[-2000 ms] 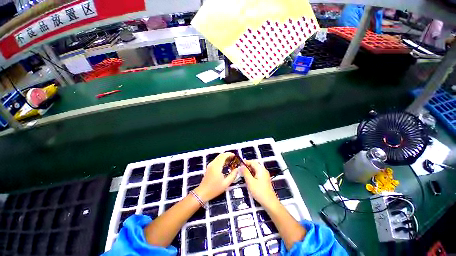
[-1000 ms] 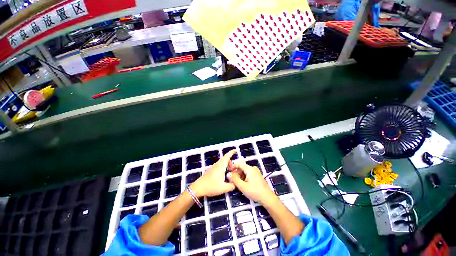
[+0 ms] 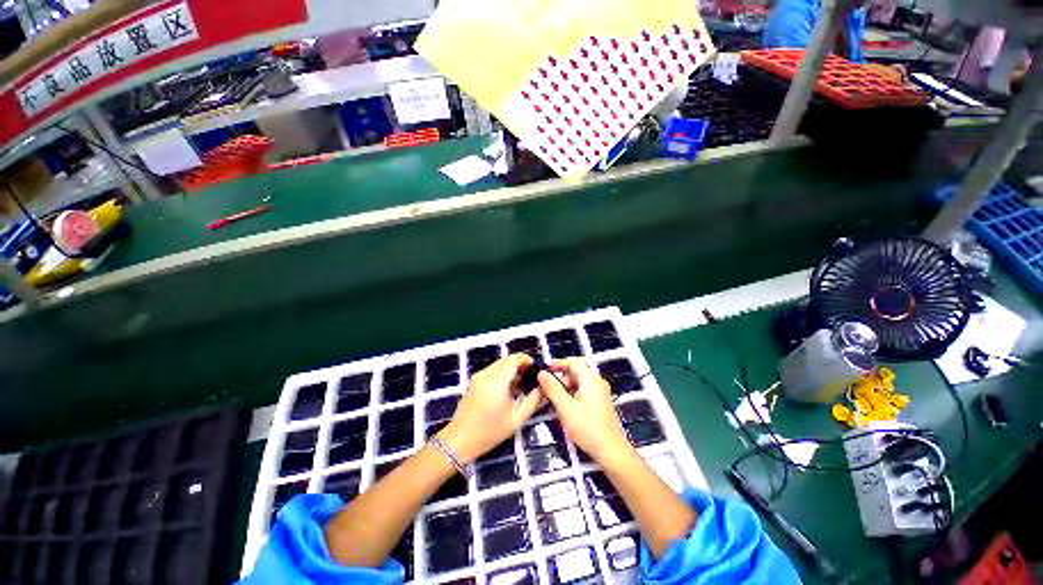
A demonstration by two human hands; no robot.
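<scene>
The white blister tray (image 3: 265,503) lies in front of me, its pockets filled with glossy black parts (image 3: 448,539). My left hand (image 3: 494,406) and my right hand (image 3: 580,409) meet above the tray's upper middle. Between their fingertips they hold a small black electronic unit (image 3: 533,375), mostly hidden by the fingers. A thin band (image 3: 448,455) is around my left wrist.
A black foam tray (image 3: 114,503) is at the left. The dark green conveyor belt (image 3: 400,291) runs beyond the trays. At the right are a black fan (image 3: 892,299), a grey-white bottle (image 3: 826,366), yellow bits, a power strip (image 3: 892,486), cables and a dark slim stick (image 3: 780,520). A sticker sheet (image 3: 618,91) hangs above.
A second ago the hands were closer together, with a left finger extended; now the fingertips pinch the small black unit. The reddish-brown look seen between the hands earlier is gone.
</scene>
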